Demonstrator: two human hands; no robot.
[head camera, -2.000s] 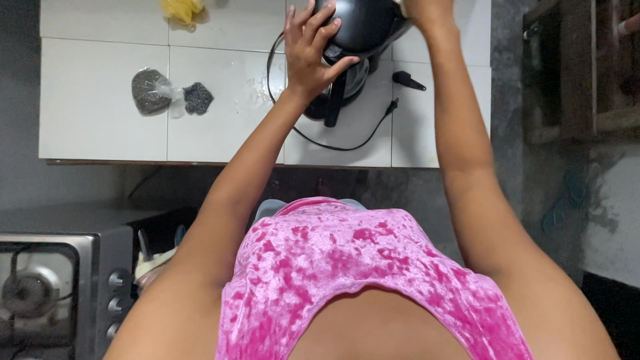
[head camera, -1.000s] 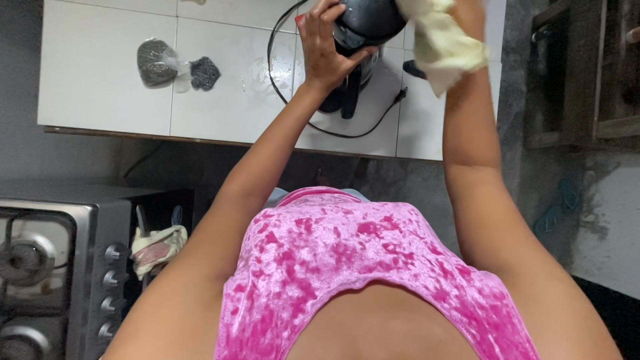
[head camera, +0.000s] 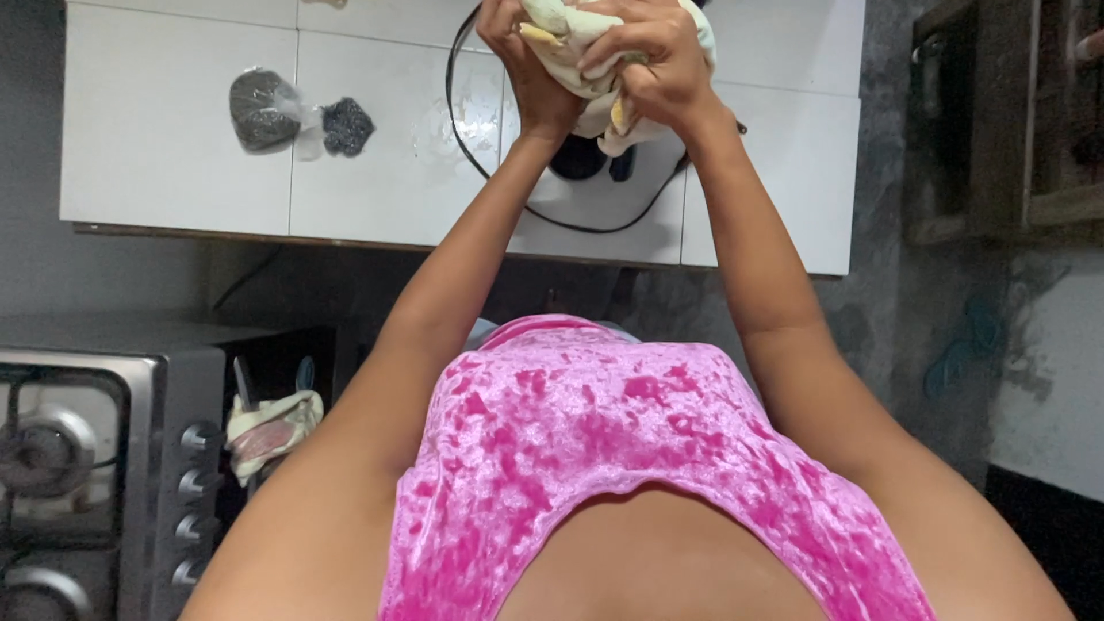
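Note:
At the top of the view both my hands grip a bunched pale cloth with yellow patches. My left hand holds its left side, and the fingers of my right hand are curled into it from the right. Beneath the cloth and hands shows the lower part of a black appliance, mostly hidden. Its black power cord loops around it on the white tiled counter.
Left on the counter lie a clear plastic bag of dark grains and a smaller dark bundle joined to it. A gas stove stands at lower left, with a cloth beside it. Wooden shelving is at the right.
My left hand has let go of the black appliance and now grips the cloth. My right hand has brought the cloth leftward, over the appliance. The yellow item at the top left has gone from view.

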